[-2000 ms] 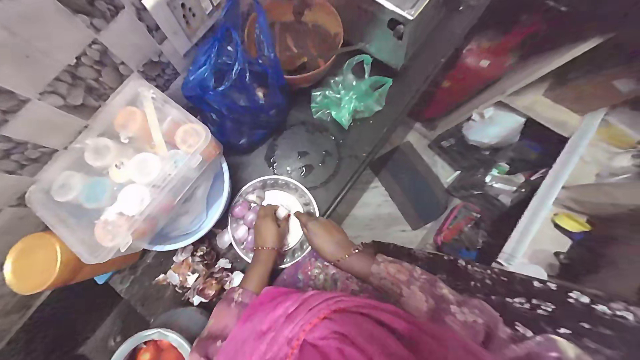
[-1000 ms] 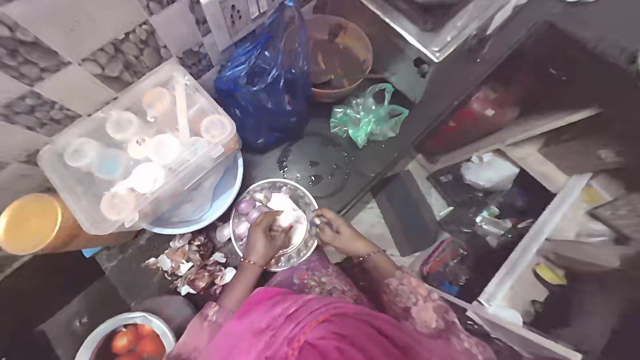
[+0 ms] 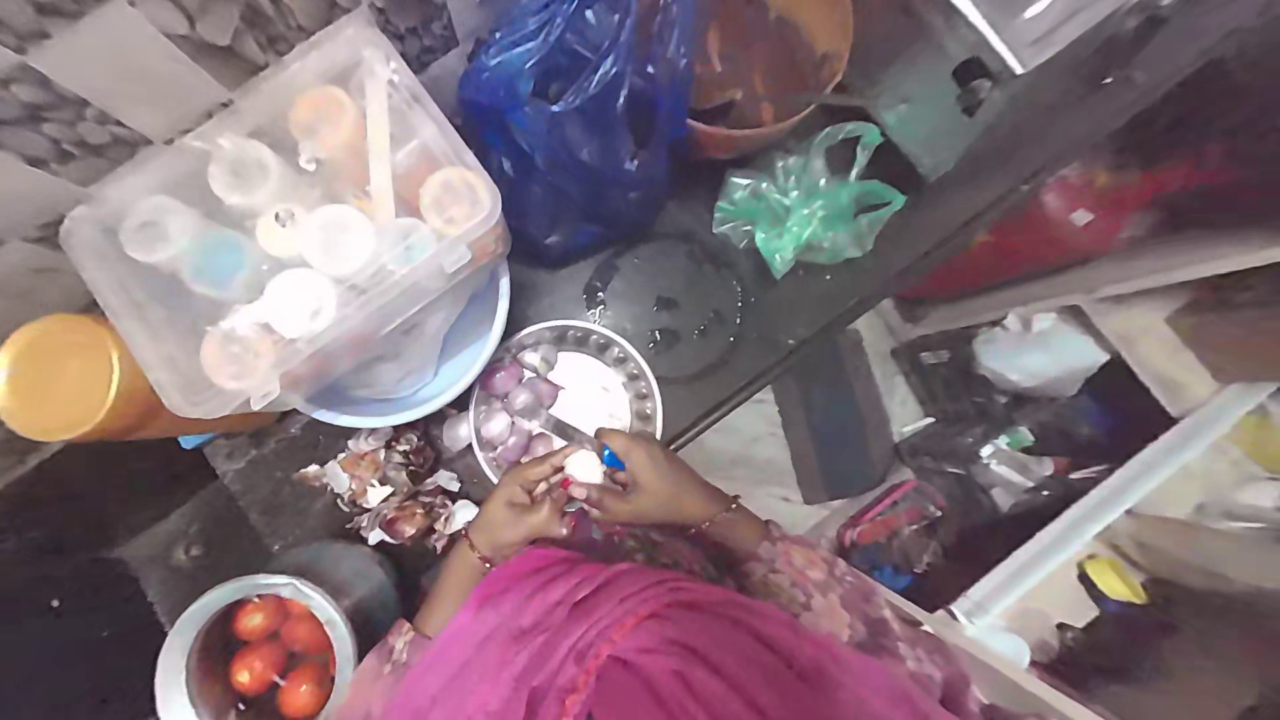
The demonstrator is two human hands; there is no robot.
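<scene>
Over the near rim of a round metal plate [image 3: 650, 380], my left hand [image 3: 520, 510] and my right hand [image 3: 650, 480] meet. Between their fingertips is a small whitish bulb [image 3: 584, 466], perhaps a peeled onion or garlic. A knife with a blue handle [image 3: 612, 458] is in my right hand, its blade [image 3: 562, 430] pointing up and left over the plate. Several peeled purple onions [image 3: 522, 400] lie on the plate's left side. One pale bulb [image 3: 457, 431] rests just outside the rim, near a heap of onion skins [image 3: 400, 490].
At the upper left, a clear plastic box of jars [image 3: 280, 230] sits over a light blue basin [image 3: 470, 350]. Behind are a blue plastic bag [image 3: 580, 130], a brown bowl [image 3: 770, 70] and a green bag [image 3: 810, 205]. A pot [image 3: 340, 620] of tomatoes [image 3: 258, 665] stands lower left; an orange-lidded container [image 3: 60, 380] lies left.
Both hands have moved from over the plate to its near rim, where they come together around the whitish bulb. The blue handle now shows in my right hand.
</scene>
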